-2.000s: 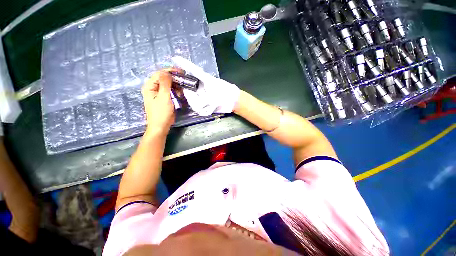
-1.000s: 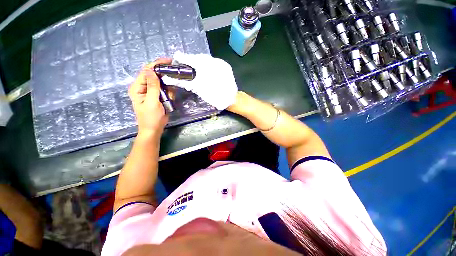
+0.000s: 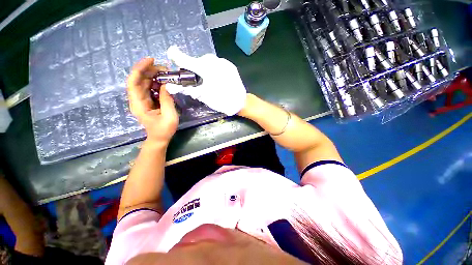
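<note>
A shiny dark grey stepped metal part point(image 3: 178, 78) lies level between my two hands, above the wrapped tray point(image 3: 77, 85). My bare left hand point(image 3: 151, 101) has its fingers curled at the part's left end; a second metal piece shows partly between its fingers, mostly hidden. My right hand point(image 3: 217, 83), in a white glove, holds the part's right end, with the open bore towards the glove. The gloved fingertips are partly hidden.
A light blue bottle point(image 3: 251, 29) with a metal top stands between the trays. A clear tray point(image 3: 345, 89) of metal parts lies at the right. The bench edge point(image 3: 207, 148) runs before me. Another person's arm point(image 3: 19, 220) shows at the lower left.
The long part was tilted in my left fingers and now lies level between both hands. The second piece, which pointed down from my left hand, is now mostly hidden in it. The left fingers have spread.
</note>
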